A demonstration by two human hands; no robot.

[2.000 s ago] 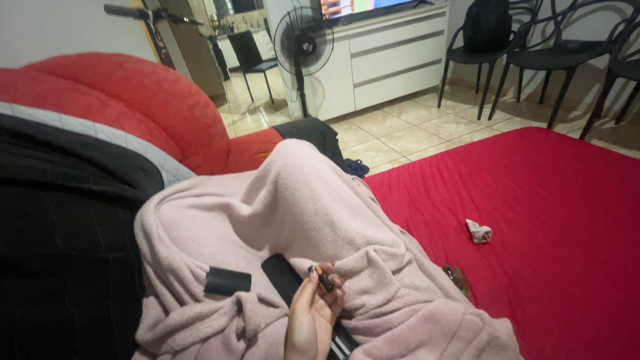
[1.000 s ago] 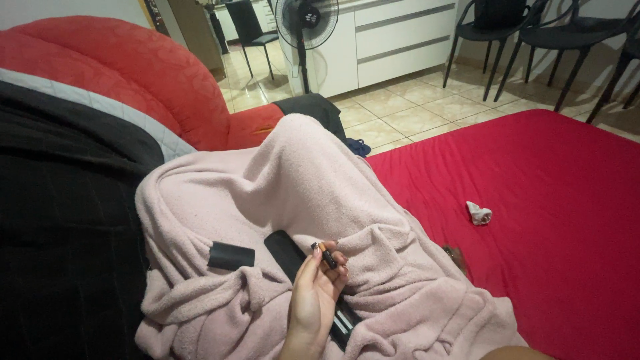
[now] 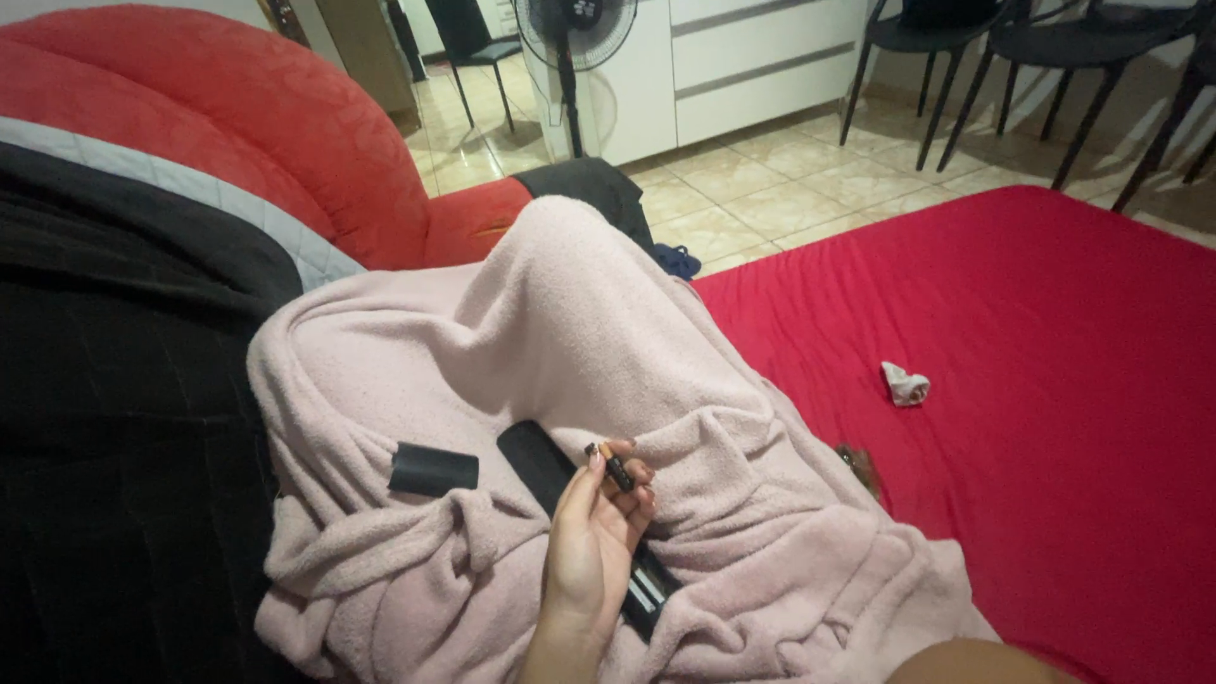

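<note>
My left hand is palm up over my lap, its thumb and fingers closed on a small black and copper battery; a second one beside it cannot be made out. Beneath the hand a long black remote control lies slantwise on the pink blanket. Its middle is hidden by the hand, and pale strips show near its lower end. A loose black cover rests on the blanket to the left. My right hand is out of view; some bare skin shows at the bottom right edge.
A crumpled white cloth or paper lies on the red sheet at the right. By the blanket's edge is a brown thing, partly covered. A red sofa, standing fan, white drawers and black chairs are farther off.
The view has tilted downward. My left hand still holds the battery over the remote; nothing else has plainly changed.
</note>
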